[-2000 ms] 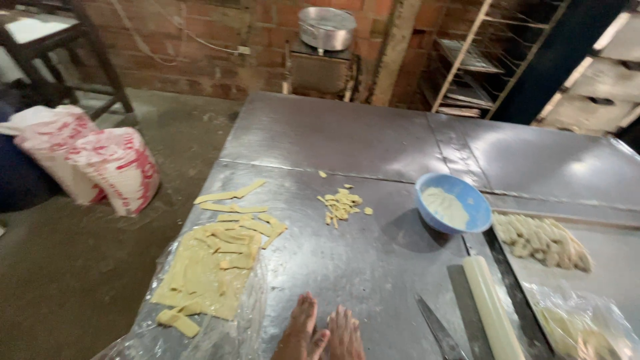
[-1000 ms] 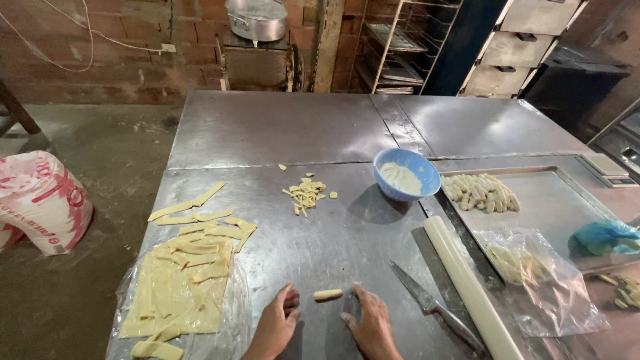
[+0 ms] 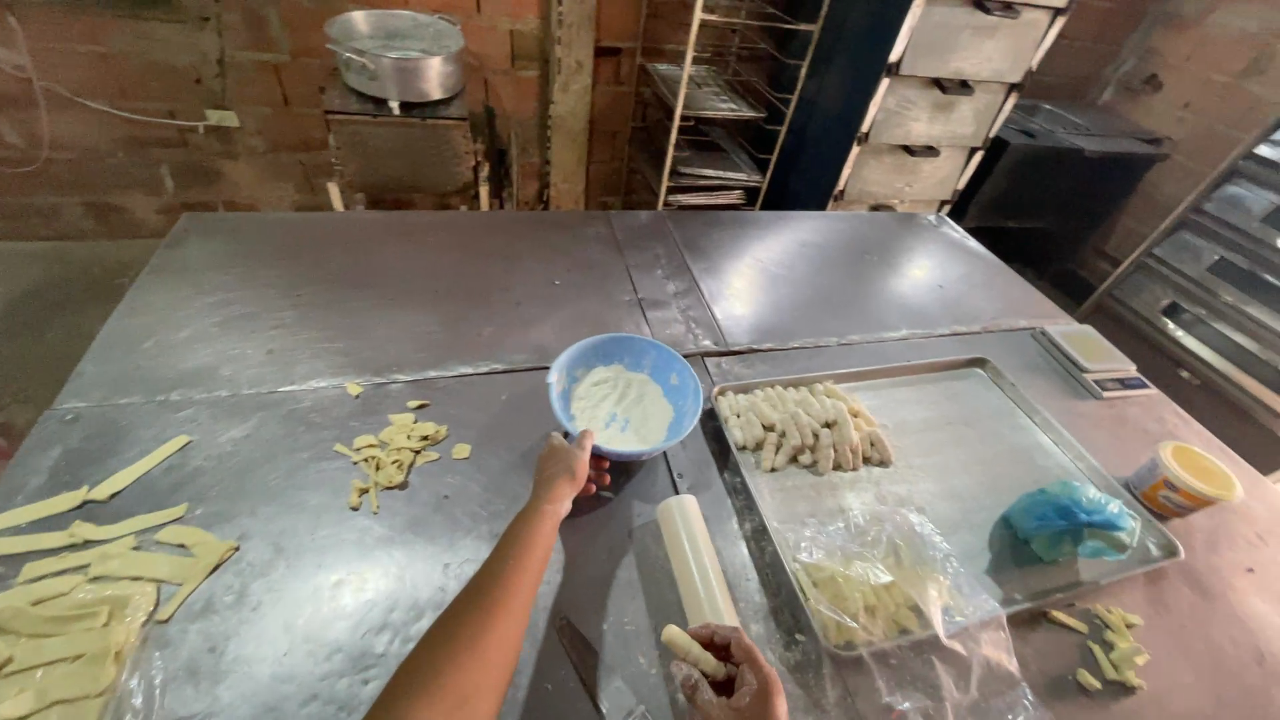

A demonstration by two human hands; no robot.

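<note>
My left hand (image 3: 570, 470) grips the near rim of a blue plastic bowl (image 3: 563, 400) that contains white powder (image 3: 622, 405), likely flour. Between the fingers of my right hand (image 3: 735, 675) is a small rolled piece of dough (image 3: 693, 652), held over the near end of a white rolling pin (image 3: 697, 560). A knife (image 3: 580, 655) lies left of the pin, partly cut off by the frame. Dough strips (image 3: 140, 565) lie at the far left, and small dough scraps (image 3: 395, 450) sit left of the bowl. Floured dough rolls (image 3: 800, 425) are grouped on a metal tray.
The metal tray (image 3: 1030, 405) also carries a clear plastic bag (image 3: 880, 575) over dough pieces and a blue bag (image 3: 1070, 520). Right of it are a scale (image 3: 1093, 358), a yellow tub (image 3: 1185, 480) and more scraps (image 3: 1115, 650). Behind the metal table (image 3: 400, 300) stand a pot (image 3: 397, 55) and a rack (image 3: 690, 100).
My left hand has moved from the table beside the dough roll to the bowl's rim. My right hand has picked up the roll. The view has swung to the right.
</note>
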